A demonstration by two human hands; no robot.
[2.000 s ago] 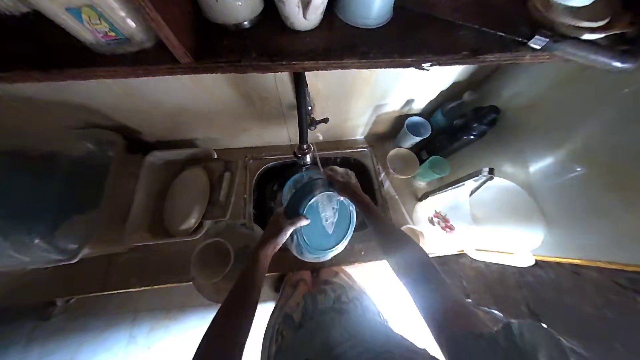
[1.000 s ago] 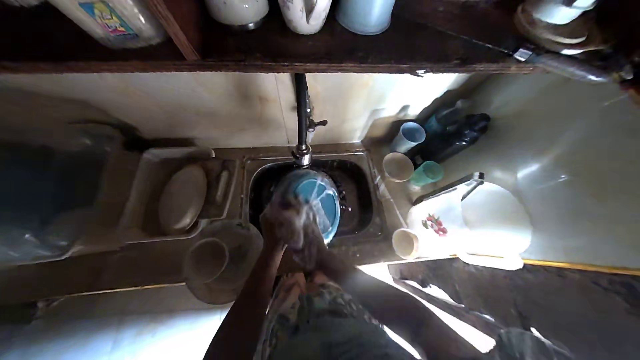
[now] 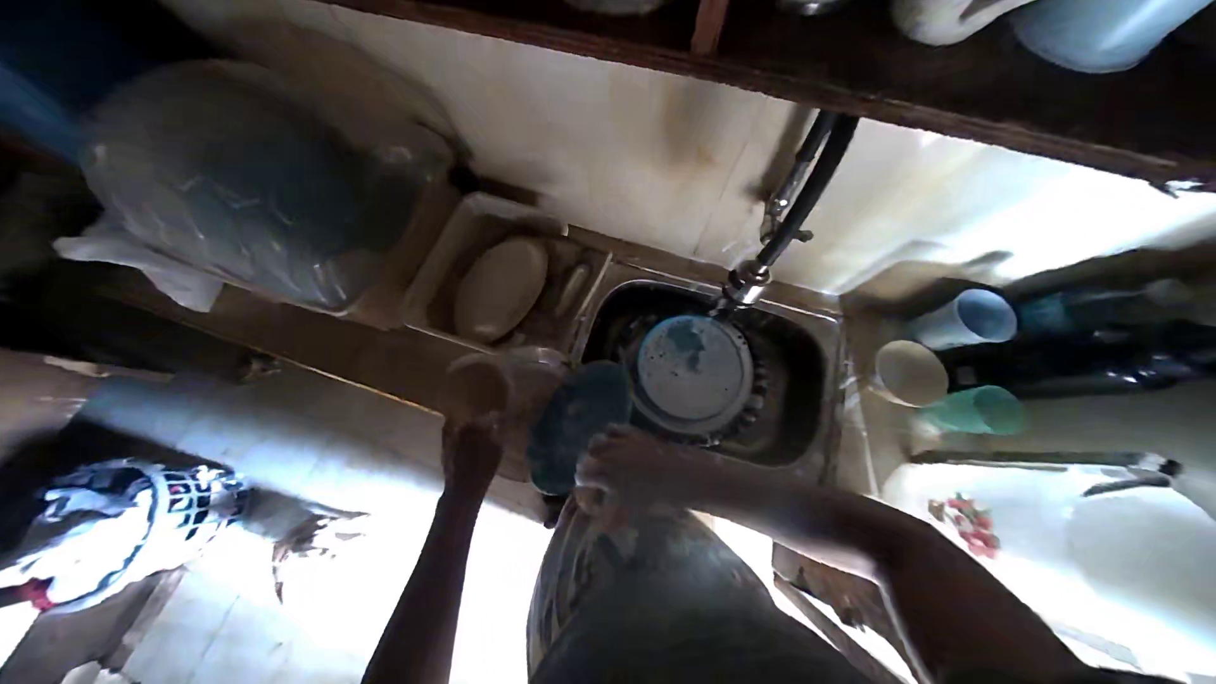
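My left hand is at the near side of a round plastic cup left of the sink; whether its fingers grip the cup is unclear. My right hand holds a dark teal bowl or lid by its edge, over the sink's front left corner. Inside the steel sink, a round container with a pale, wet-looking flat face lies below the faucet. A clear dish sits beside the cup, partly hidden.
Left of the sink, a tray holds an oval pale item. A large bagged object stands farther left. Blue, beige and green cups are at right, near a white board-like surface. A wooden shelf overhangs the back.
My hands were together at the blue container over the sink; now they are apart, the left at the cup, the right on the teal piece. The view has swung left.
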